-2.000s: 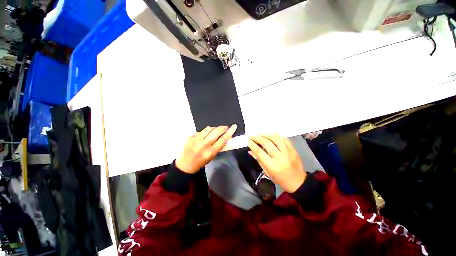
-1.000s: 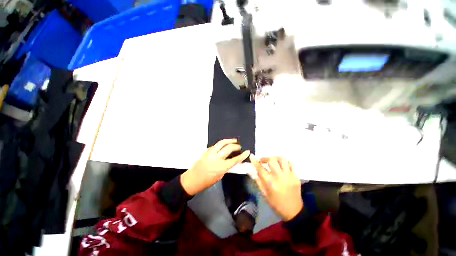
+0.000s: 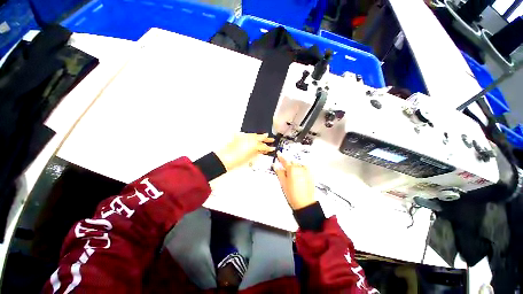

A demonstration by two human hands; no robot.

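Note:
A black fabric panel [image 3: 265, 95] runs from the blue bin behind the table forward to the needle area of the white sewing machine [image 3: 367, 138]. My left hand [image 3: 248, 150] lies at the near end of the panel, fingertips on the black fabric beside the presser foot [image 3: 291, 140]. My right hand [image 3: 295, 178] is just right of it, its fingertips at the small near end of the fabric. The fingertips of both hands are close together; their exact grip is too small to tell. Thread snips [image 3: 335, 195] lie right of my right hand.
A cut-piece pile of black and camouflage fabric [image 3: 28, 109] lies on the left side table. Blue bins [image 3: 155, 18] stand behind the table, with dark fabric over one rim. More dark fabric [image 3: 479, 232] hangs at the right.
The view has turned and shows more behind the machine. The panel has fed away from me, and both hands have moved from the table's front edge up to the presser foot.

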